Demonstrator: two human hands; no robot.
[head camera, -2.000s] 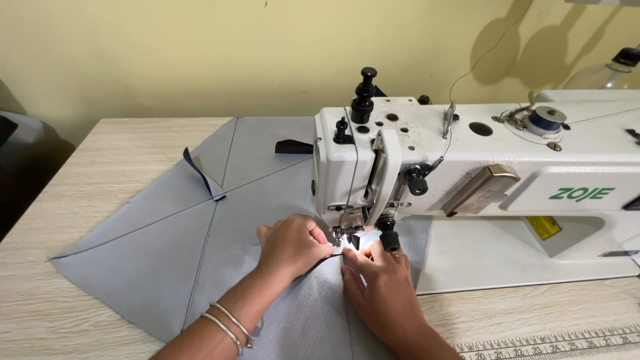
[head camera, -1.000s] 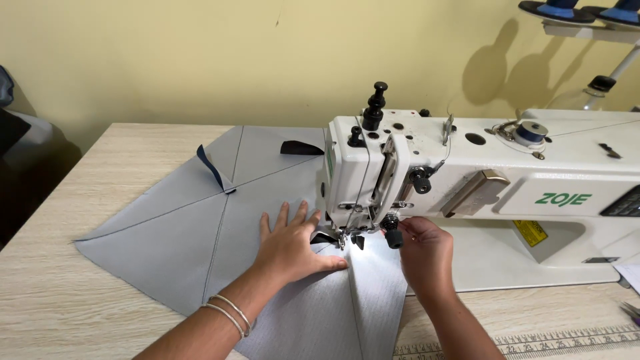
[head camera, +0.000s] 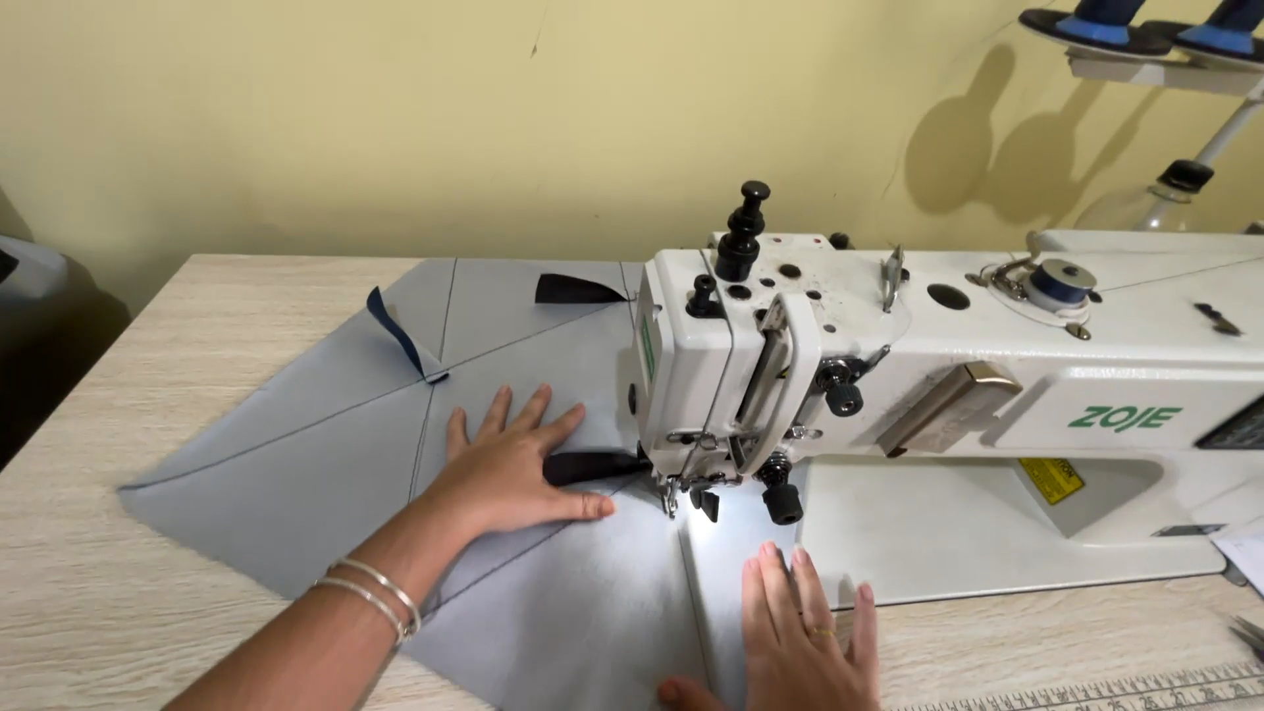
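Grey fabric with dark seam lines (head camera: 296, 494) lies over the table and runs under the needle area of a white Zoje sewing machine (head camera: 948, 395). My left hand (head camera: 509, 474) rests flat on it, fingers spread, left of the presser foot (head camera: 671, 499). Beside its thumb a black fabric strip (head camera: 592, 466) reaches toward the foot. My right hand (head camera: 800, 632) lies palm down at the fabric's right part, in front of the machine bed. Another black strip (head camera: 578, 289) and a dark blue strip (head camera: 400, 336) stick up from the seams farther back.
A measuring tape (head camera: 1116, 691) and the tips of a metal tool (head camera: 1249, 632) are at the lower right. A bobbin (head camera: 1062, 281) sits on the machine's top. Thread spools (head camera: 1096, 25) and a plastic bottle (head camera: 1165, 202) stand behind, near the wall.
Two seconds ago both hands were close together at the presser foot. My left hand has moved left and spread out; my right hand has come from beside the needle area toward me.
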